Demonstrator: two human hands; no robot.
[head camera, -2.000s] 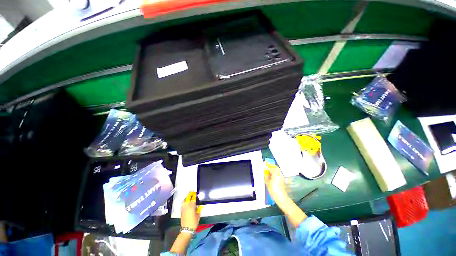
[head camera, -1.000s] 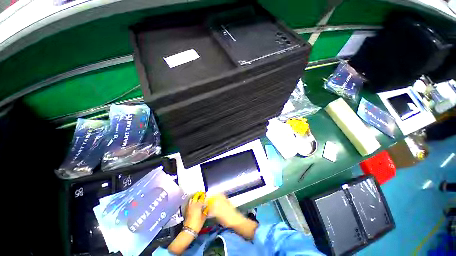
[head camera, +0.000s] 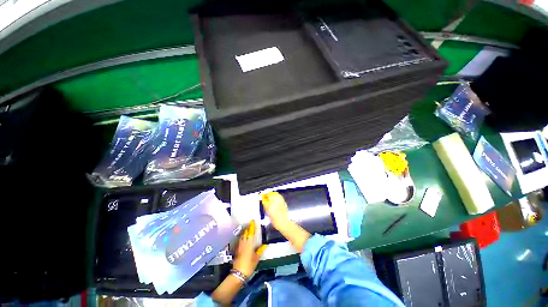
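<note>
A black glossy tablet lies screen up on a white mat. My right hand is at the tablet's upper left corner, fingers bent down; whether it holds anything is hidden. My left hand is just left of the tablet's lower left corner, its yellow-capped thumb and fingers apart, with nothing visible in it. A fan of printed blue-purple films lies left of it on a black tray.
A tall stack of black trays stands behind the mat. Bagged films lie back left. White wipes, a round container, a thin dark stick, a white card and a cream bar lie right.
My right hand was right of the tablet, then came beside my left hand, and is now at the tablet's upper left corner. My left hand stays near the lower left corner. The view has shifted.
</note>
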